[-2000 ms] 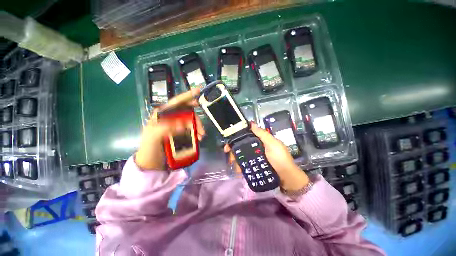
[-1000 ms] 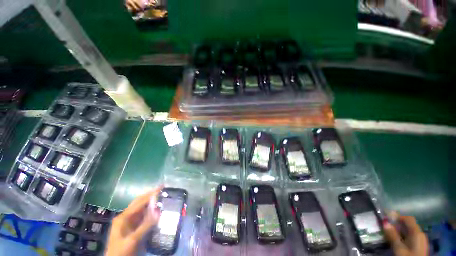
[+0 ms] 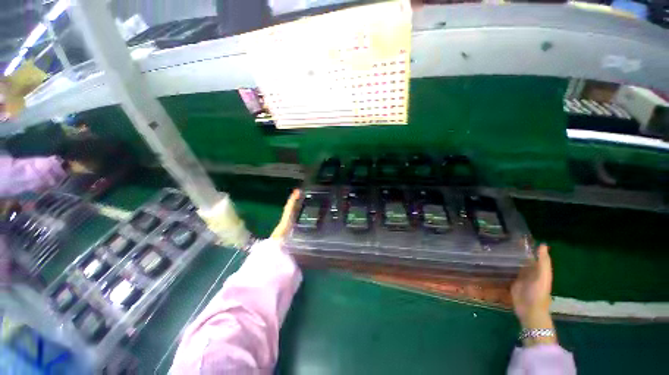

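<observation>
A stack of clear blister trays point(image 3: 411, 247) stands on the brown board point(image 3: 433, 284) at the back of the green bench. Black flip phones point(image 3: 395, 208) lie back up in two rows in the top tray. My left hand point(image 3: 286, 220) is at the stack's left end, and my right hand point(image 3: 534, 287) is at its right end, fingers upright along the side. The stack is held between both hands. My fingertips are partly hidden behind the tray edges.
Another tray of phones point(image 3: 150, 260) lies at the left, behind a slanted pale post point(image 3: 158, 132). A bright printed sheet point(image 3: 337, 73) hangs above the stack. Another person's pink sleeve point(image 3: 29, 176) shows at the far left. A white-edged shelf is at the right.
The two open and closed phones in my hands are gone. The filled tray in front of me is now off the near bench, and my hands have moved forward to the stack. The view has tilted up.
</observation>
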